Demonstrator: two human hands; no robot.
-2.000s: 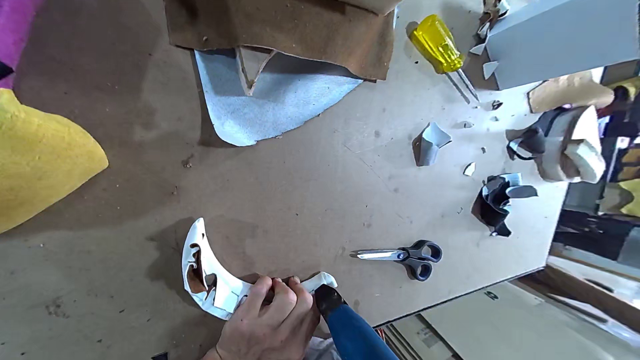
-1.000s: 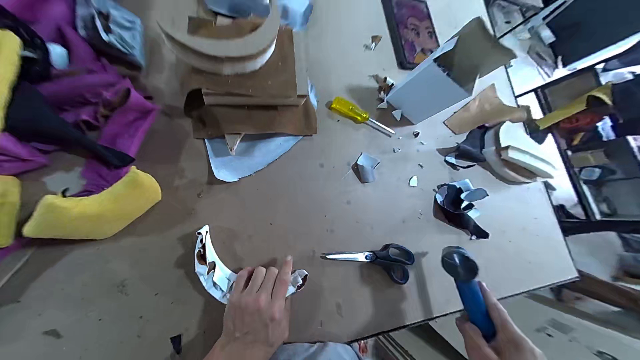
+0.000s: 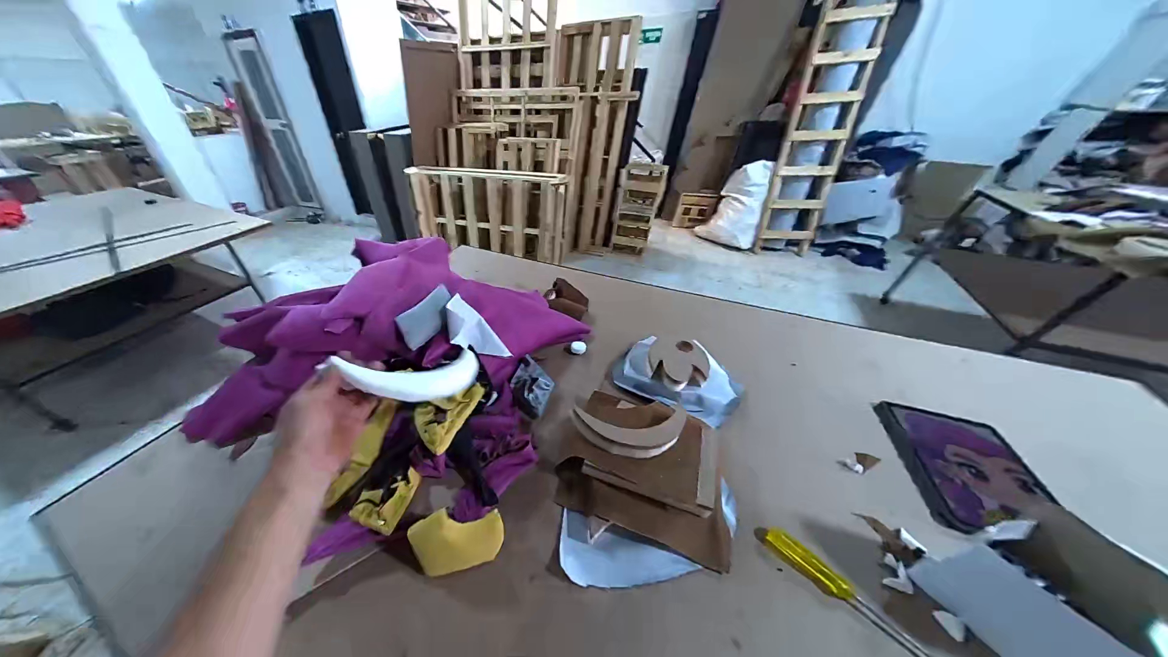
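My left hand (image 3: 330, 415) holds a white padded crescent-shaped piece (image 3: 411, 380) by its left end, over a heap of purple cloth (image 3: 365, 301) and yellow fabric pieces (image 3: 456, 540). To the right of the heap lie brown sheets (image 3: 639, 493) with cut crescent shapes (image 3: 631, 431) on top and a pale blue-grey sheet (image 3: 607, 561) underneath. Behind them rests a silvery piece with curved cutouts (image 3: 721, 388). A screwdriver with a yellow handle (image 3: 808, 561) lies farther right. My right hand is outside the view.
A framed picture or screen (image 3: 972, 465) lies at the table's right, beside a grey open box (image 3: 1013, 598) and small scraps (image 3: 899, 557). Beyond the table's far edge stand wooden frames (image 3: 520, 137) and a ladder (image 3: 826, 119). Another table (image 3: 119, 237) stands at the left.
The view has swung up and left. My left hand has moved from the bare tabletop to over the purple cloth, now lifting the white crescent. My right hand, earlier holding a blue-handled tool, has left view.
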